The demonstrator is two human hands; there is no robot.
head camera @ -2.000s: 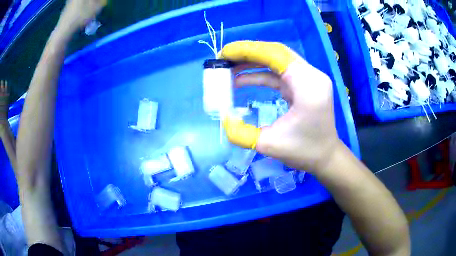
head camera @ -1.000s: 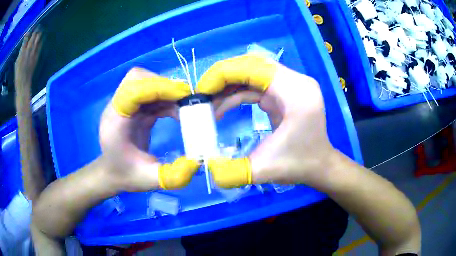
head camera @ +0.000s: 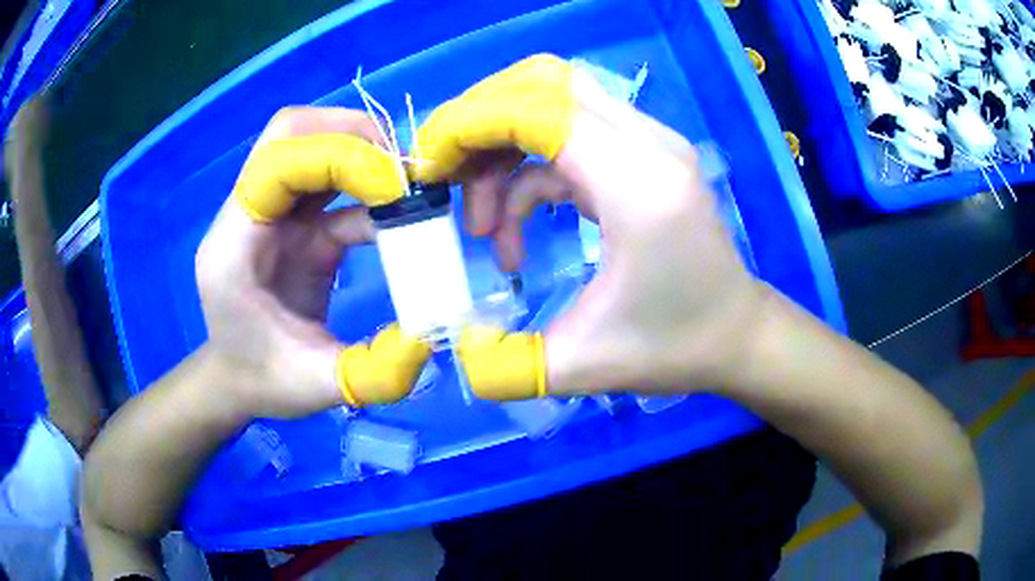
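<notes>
A white wired unit [head camera: 422,267] with a black end is held upright, slightly tilted, over the blue work bin [head camera: 454,499]. Thin white leads rise from its black end and one lead hangs below. My left hand [head camera: 284,255] grips it from the left, yellow-cotted index finger at the top and thumb at the bottom. My right hand [head camera: 636,238] grips it from the right in the same way, with its other fingers curled behind. A clear part [head camera: 496,309] shows beside the unit's lower right; whether it is attached is unclear. Loose clear housings [head camera: 380,447] lie in the bin.
A blue unit bin [head camera: 868,148] heaped with white-and-black units stands at the right. Rolled yellow finger cots [head camera: 791,144] lie on the edge between the bins. Another person's arm [head camera: 51,272] is at the left, over the green conveyor [head camera: 193,68]. A red stool part [head camera: 996,323] shows at lower right.
My left hand has come in from the upper left and taken hold of the unit with my right. Both hands and the unit have moved left, then slightly up. The other arm has moved farther left.
</notes>
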